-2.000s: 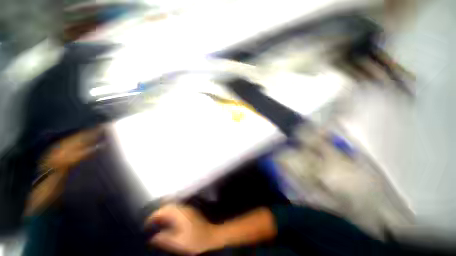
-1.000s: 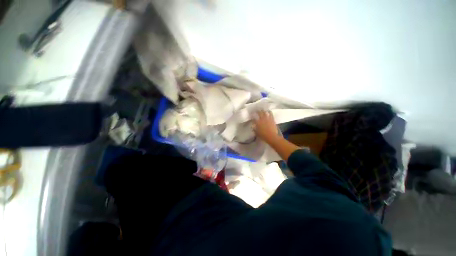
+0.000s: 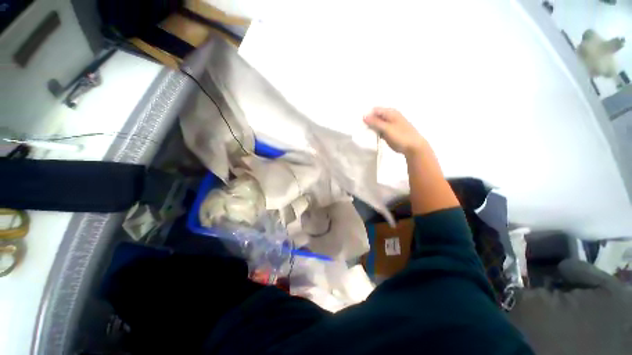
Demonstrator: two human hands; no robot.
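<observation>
My right hand (image 3: 393,130) is raised over the white surface at the centre right. Its fingers are closed on a pale strip (image 3: 390,165) that hangs down below it. Beneath and to the left is a blue bin (image 3: 269,150) filled with crumpled pale scrap cloth (image 3: 278,182) and clear plastic bags. A larger greyish cloth (image 3: 215,104) drapes over the bin's far side. My left hand is not in view.
A white machine table's ruler-marked edge (image 3: 149,114) curves down the left. On it lie a dark folded band (image 3: 69,185) and yellow shears handles (image 3: 12,232). A cardboard box (image 3: 393,246) and dark checked cloth (image 3: 485,239) are right of the bin.
My right hand has lifted out of the scraps, up and slightly right, with a pale strip in it. The view has shifted from the machine table to the bin.
</observation>
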